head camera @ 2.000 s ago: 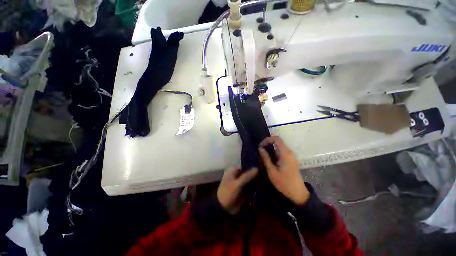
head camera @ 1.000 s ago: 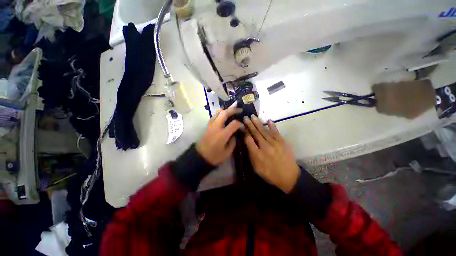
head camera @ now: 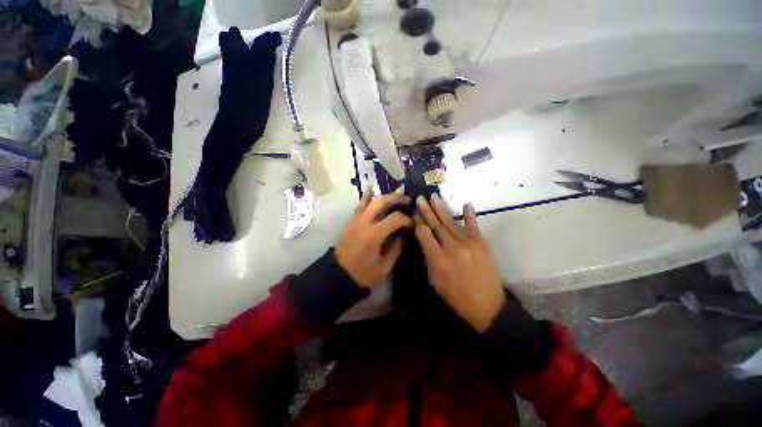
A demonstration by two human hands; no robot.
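The black work piece (head camera: pixel 408 271) runs from the needle area (head camera: pixel 418 163) down over the table's front edge, between and under my hands. My left hand (head camera: pixel 368 238) holds it just in front of the needle, with bent fingers. My right hand (head camera: pixel 461 263) lies nearly flat beside it, its fingertips holding the fabric down near the presser foot. The small yellow-orange attachment (head camera: pixel 434 176) is beside the needle. My hands and the machine head partly hide the fabric and the presser foot.
A long black piece (head camera: pixel 236 125) and a white tag (head camera: pixel 297 212) lie left of the gooseneck lamp (head camera: pixel 290 79). Open-bladed snips (head camera: pixel 603 188) lie right, touching a brown pad (head camera: pixel 690 193). A dark pile with pale cords (head camera: pixel 125 208) is at far left.
Since two seconds ago, both hands have moved from the table's front edge up to the needle area. Over the last second they stay there on the fabric, while the camera view shifts slightly.
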